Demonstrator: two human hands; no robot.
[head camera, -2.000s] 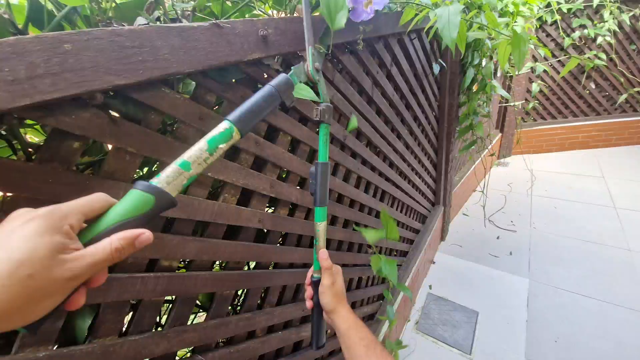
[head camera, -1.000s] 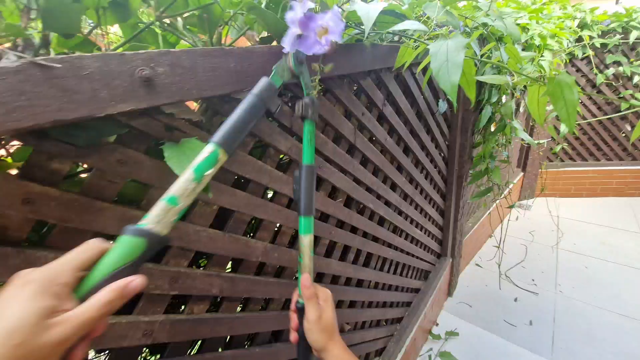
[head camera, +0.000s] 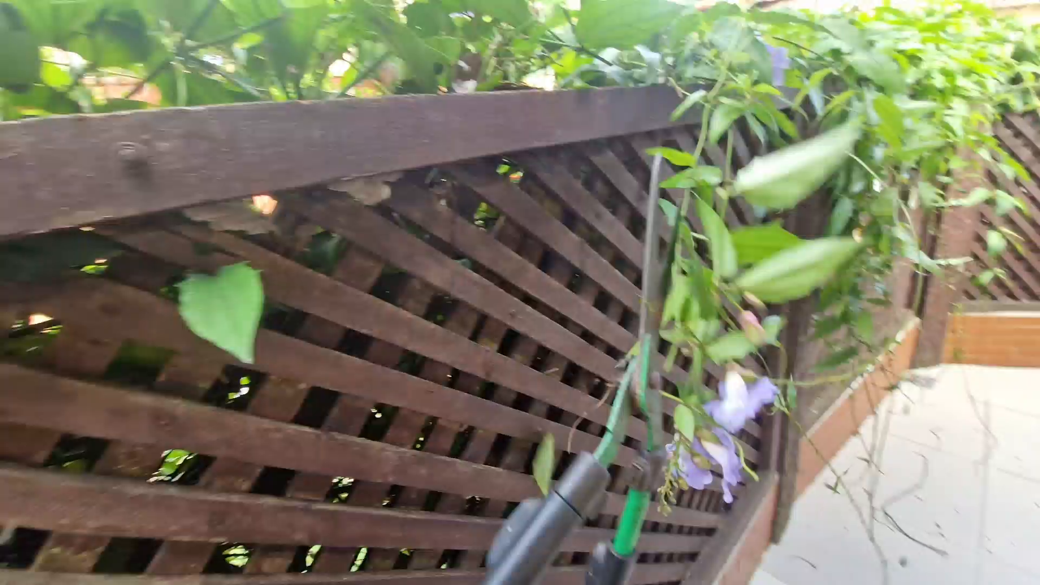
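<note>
A pair of long-handled hedge shears (head camera: 642, 374) points up beside the dark wooden lattice fence (head camera: 455, 276). Its blades stand close together, against a hanging strand of vine (head camera: 703, 268) with pale purple flowers (head camera: 731, 431). The two handles, black and green, run down out of the bottom edge, near each other. Both of my hands are below the view, so their hold on the handles is hidden. A single heart-shaped leaf (head camera: 223, 310) shows in front of the lattice at the left.
Above the fence's top rail (head camera: 341, 142) grows dense foliage (head camera: 455, 41). More vines hang over the corner post at the right. Beyond lie a low brick wall (head camera: 995, 337) and pale floor tiles (head camera: 918, 487) with thin cut stems on them.
The shears' handles have come closer together, and the blades now stand lower, beneath the rail line, at the hanging vine. Both hands have left the view, which has shifted.
</note>
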